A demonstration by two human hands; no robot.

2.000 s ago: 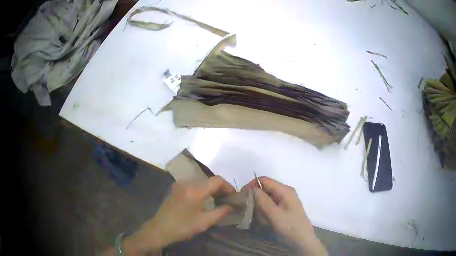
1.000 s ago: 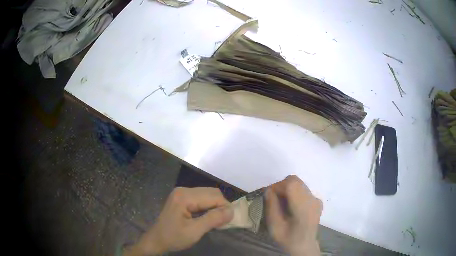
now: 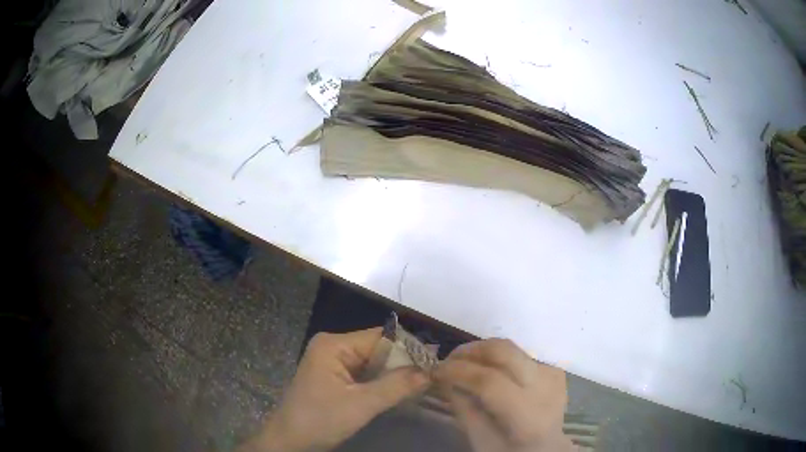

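Observation:
My left hand [image 3: 340,384] pinches a small khaki and dark band piece [image 3: 398,351] between thumb and fingers at the table's front edge. My right hand [image 3: 499,388] grips the piece's right side; its fingertips are close to my left thumb and partly hidden. A short dark point of the piece sticks up above my left fingers. Striped edges of more pieces [image 3: 581,430] show below the table edge beside my right hand. A fanned stack of khaki and dark brown band pieces [image 3: 477,132] lies on the table, with a white ticket [image 3: 323,90] at its left end.
On the white table [image 3: 265,212] a black smartphone [image 3: 689,256] lies right of the stack with slivers on and beside it. A greenish bundle [image 3: 789,199] is at the right edge. A crumpled pale garment pile [image 3: 106,53] is at upper left. Blue cloth [image 3: 209,243] is below the table edge.
The long khaki end left of my hands, seen at first, no longer shows. My right hand has moved left against the piece, close to my left thumb. The view has shifted, with the table edge now above my hands.

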